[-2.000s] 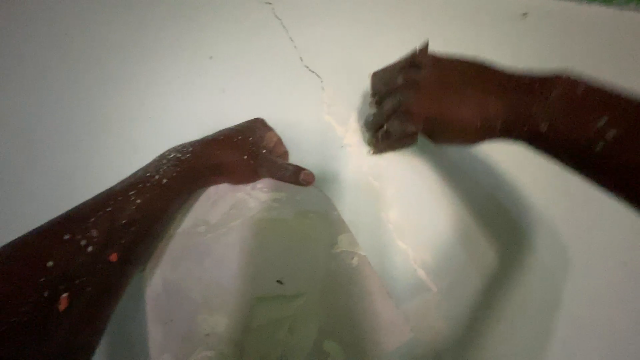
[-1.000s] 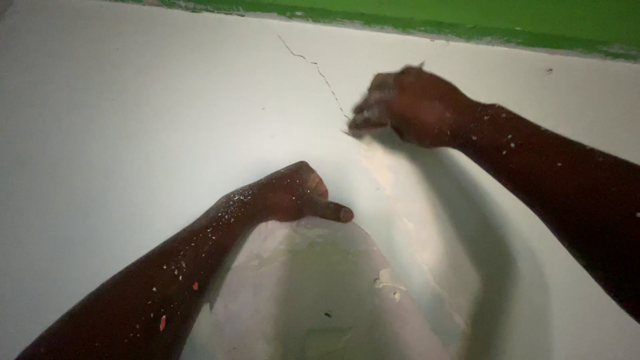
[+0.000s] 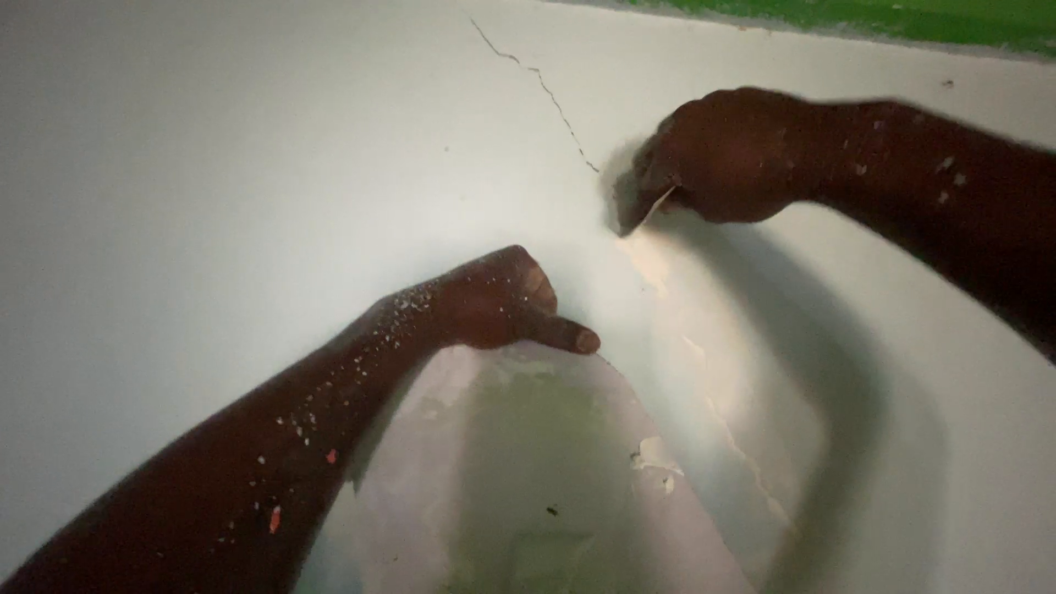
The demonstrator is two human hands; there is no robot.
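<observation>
My left hand [image 3: 520, 305] grips the top edge of a pale, smeared sheet or board [image 3: 536, 445], thumb on its near face, fingers hidden behind. A blob of filler [image 3: 658, 455] clings near the right edge of that sheet. Up and to the right, my right hand [image 3: 718, 161] is closed around a small thin-edged piece [image 3: 657, 206], perhaps a scraper, held at the white wall just below the end of a thin jagged crack [image 3: 554, 103]. A lighter streak of filler [image 3: 648, 262] runs down and right from my fingertips.
The white wall [image 3: 247, 148] fills most of the view. A green painted band [image 3: 924, 18] with a rough edge crosses the top right. Shadows of my right arm fall on the wall. A small dark mark [image 3: 947, 83] sits near the band.
My right hand has turned, and the thin-edged piece in it now shows at the wall. My left hand keeps hold of the sheet. The view has shifted.
</observation>
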